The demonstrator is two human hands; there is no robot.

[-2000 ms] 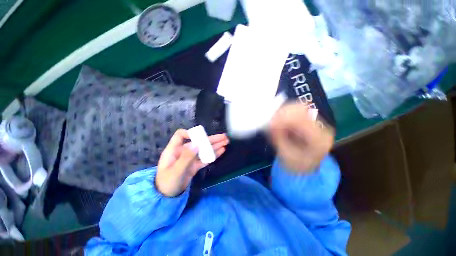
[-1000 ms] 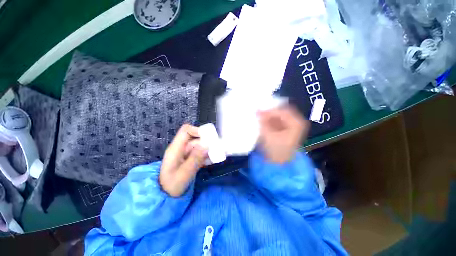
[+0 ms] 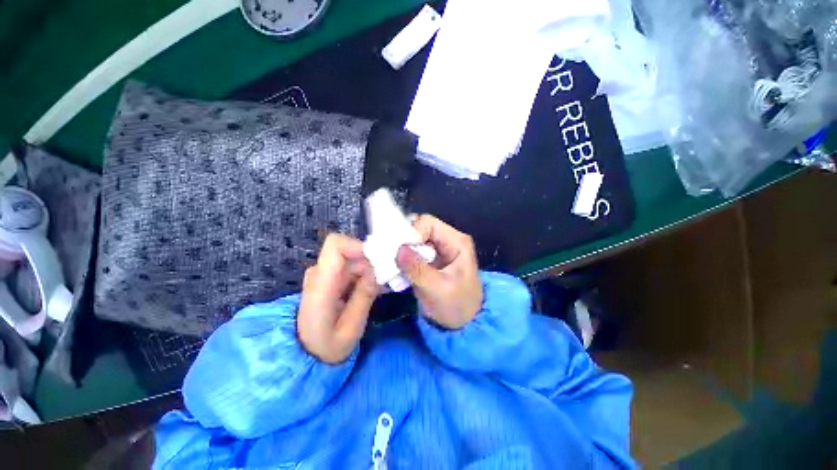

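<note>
A white wiping cloth point(image 3: 389, 237) is bunched between my two hands, in front of my chest. My left hand point(image 3: 334, 296) pinches its left side. My right hand point(image 3: 446, 272) grips its right side. The small white block seen earlier in my left hand cannot be told apart from the cloth; it may be under it. A stack of white wipes point(image 3: 477, 92) lies on the black mat point(image 3: 541, 207) beyond my hands. A grey dark-speckled sheet point(image 3: 229, 216) lies to the left.
Small white blocks lie at the stack's left point(image 3: 411, 38) and on the mat's right point(image 3: 586, 195). A round tin point(image 3: 283, 13) is at the top. Clear plastic bags point(image 3: 725, 101) lie at the right, white headphones point(image 3: 32, 262) at the far left. Brown cardboard point(image 3: 697, 294) is below the bench.
My right hand has come from the stack to my left hand. The sheet it brought is now crumpled between both hands. The view has shifted slightly.
</note>
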